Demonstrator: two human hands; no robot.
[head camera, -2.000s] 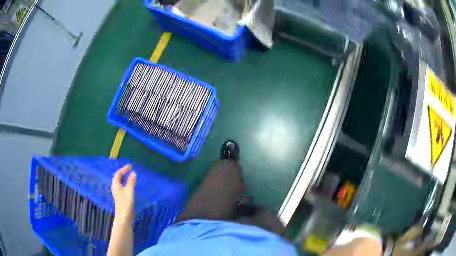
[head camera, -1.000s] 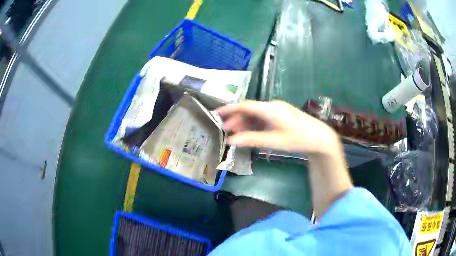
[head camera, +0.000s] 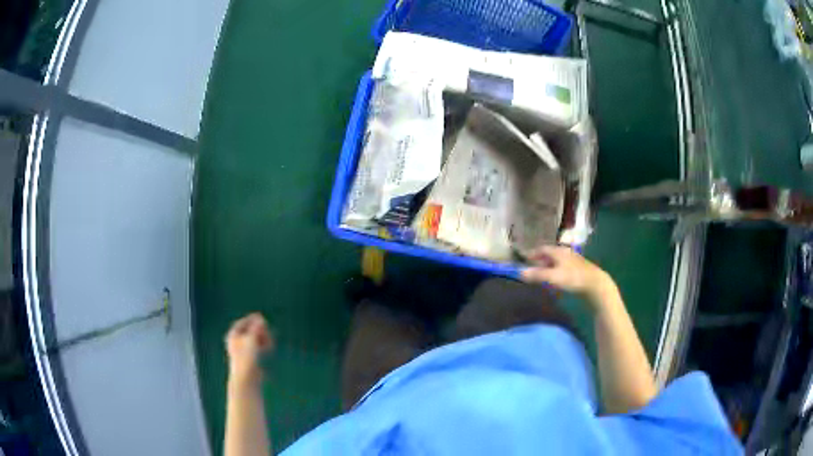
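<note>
A blue plastic basket (head camera: 343, 169) stands in front of me, lined with newspaper (head camera: 406, 151) that folds over its left, far and right sides. Loose printed sheets (head camera: 486, 191) lie inside and hide whatever is under them. My right hand (head camera: 563, 270) is at the basket's near right corner, its fingers at the rim and paper edge; whether they grip is unclear. My left hand (head camera: 248, 340) is in the air left of the basket, blurred, its fingers curled, with nothing seen in it.
Another blue basket (head camera: 486, 22) with perforated sides is just beyond the lined one. Green floor (head camera: 276, 178) lies to the left, beside grey-white panels (head camera: 120, 205). A green-topped bench (head camera: 740, 98) is on the right, with dark reddish items (head camera: 767, 200) near its edge.
My right hand has moved from above the papers to the near right corner. My left hand has come into view. The view has shifted, and the basket of dark tubes is out of frame.
</note>
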